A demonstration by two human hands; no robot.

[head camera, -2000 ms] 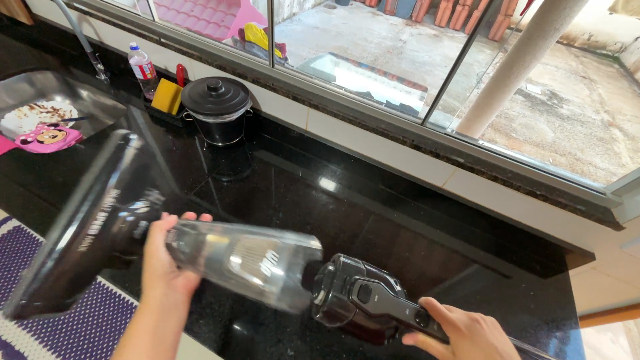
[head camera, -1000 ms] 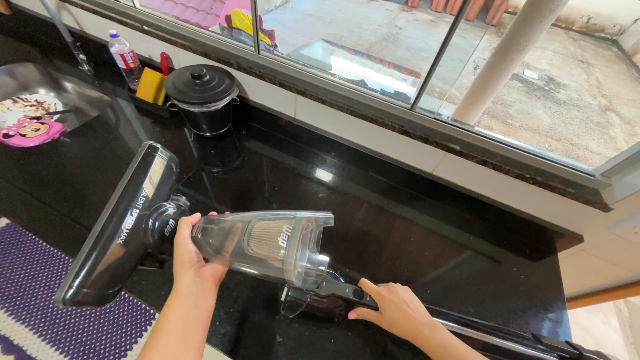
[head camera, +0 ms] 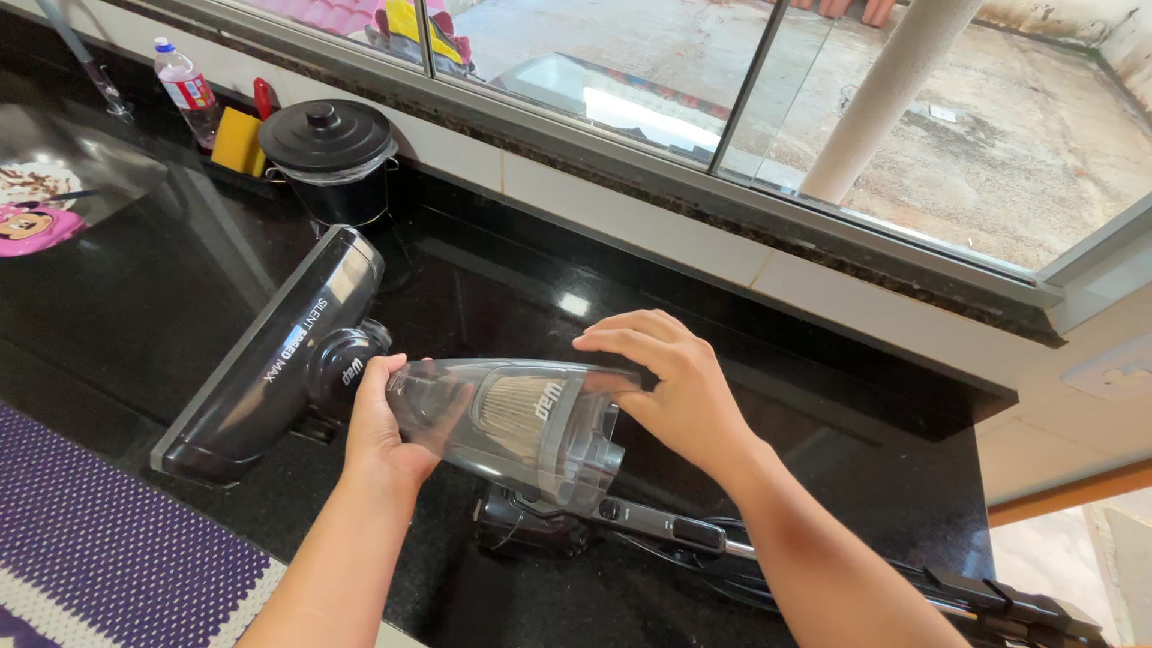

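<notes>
My left hand (head camera: 387, 423) grips the narrow end of the vacuum cleaner's clear dust container (head camera: 450, 405), next to the black floor head (head camera: 279, 360) at its left. A pleated filter (head camera: 513, 414) shows through the clear plastic. My right hand (head camera: 670, 378) is at the container's wide upper end, thumb close to its rim and fingers raised apart; whether it touches is unclear. Below lies the black motor body (head camera: 531, 526) with its handle (head camera: 661, 525) on the dark stone counter, apart from the container's open end. A metal tube and black cable run to the lower right.
A lidded black bin (head camera: 328, 162), a yellow sponge (head camera: 238, 142) and a plastic bottle (head camera: 187, 93) stand along the back wall. The steel sink (head camera: 117, 171) is at the left, with a pink character item (head camera: 38, 228). A purple-and-white woven mat (head camera: 117, 531) lies at the lower left.
The container and motor body, apart two seconds ago, came close together. My right hand has let go of the motor body's handle and moved up to the container's wide end.
</notes>
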